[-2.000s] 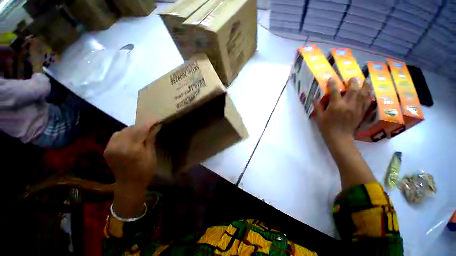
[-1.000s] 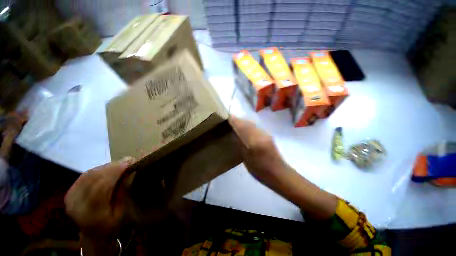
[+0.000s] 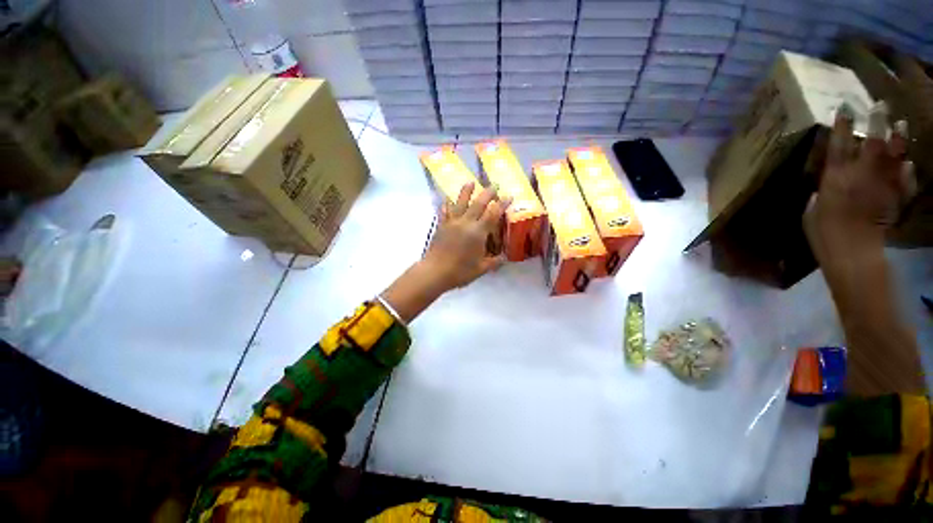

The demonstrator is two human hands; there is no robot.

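Observation:
Several orange-topped retail boxes [image 3: 594,204] stand in a group in front of me. My left hand [image 3: 460,243] is over the near end of the leftmost one, fingers curled across it; the thumb's grip is hidden. An open brown carton [image 3: 759,138] is at the right, its dark opening facing me and to the right. My right hand [image 3: 857,194] is on its upper right edge, fingers over a flap and slightly blurred. A yellow-green cutter [image 3: 634,332] lies nearer me, beside a tan crumpled bag of small items [image 3: 694,350].
A taped brown carton [image 3: 297,169] stands at the left. A phone [image 3: 649,169] lies behind the orange boxes. A blue and orange object [image 3: 818,374] is at the right. Clear plastic [image 3: 72,271] lies far left. Stacked pale boxes [image 3: 573,66] line the back, near a bottle [image 3: 271,49].
The open carton has moved from the left to the right side, now with only my right hand on it. My left hand has left it and reached the leftmost orange box. The view has shifted.

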